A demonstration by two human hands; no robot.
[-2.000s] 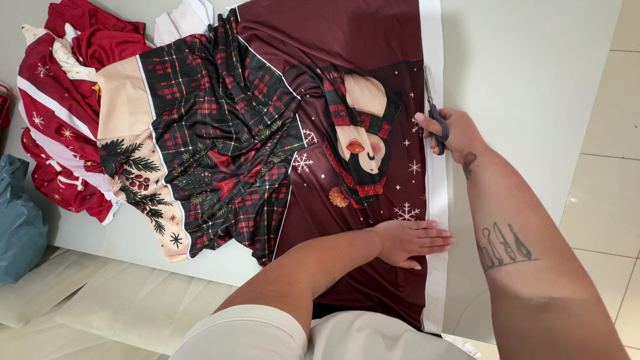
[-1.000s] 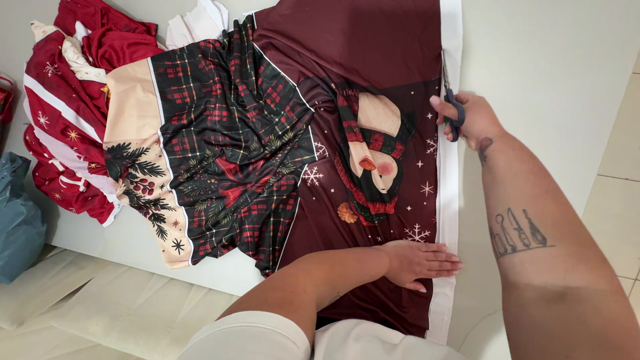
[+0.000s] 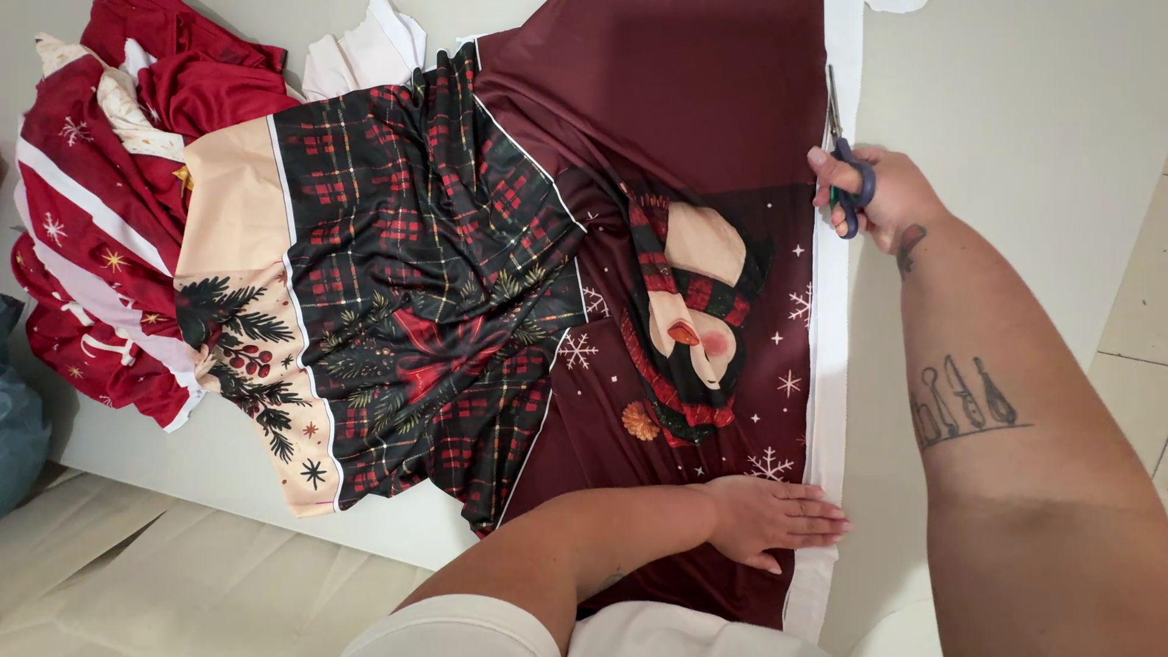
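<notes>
My right hand [image 3: 881, 196] grips blue-handled scissors [image 3: 849, 187], whose blades point away from me along the seam between maroon printed fabric [image 3: 712, 100] and its white border strip [image 3: 829, 365]. Flat on the lower right part of that fabric rests my left hand [image 3: 776, 520], its fingertips reaching over the white strip. The maroon cloth bears a penguin-like figure in a plaid scarf and white snowflakes. Joined or lying against it on the left is crumpled black and red plaid fabric [image 3: 383, 210] with a beige printed band [image 3: 224, 210].
Red printed fabric [image 3: 219, 82] is heaped at the upper left, beside white fabric scraps [image 3: 365, 55]. A blue-grey plastic bag [image 3: 18, 438] stands at the left edge. Another white scrap [image 3: 896, 4] lies at the top of the pale table [image 3: 995, 100]. Tiled floor shows at the right.
The scissors in my right hand have moved farther up along the white strip, away from my left hand. My left hand stays on the lower part of the maroon fabric.
</notes>
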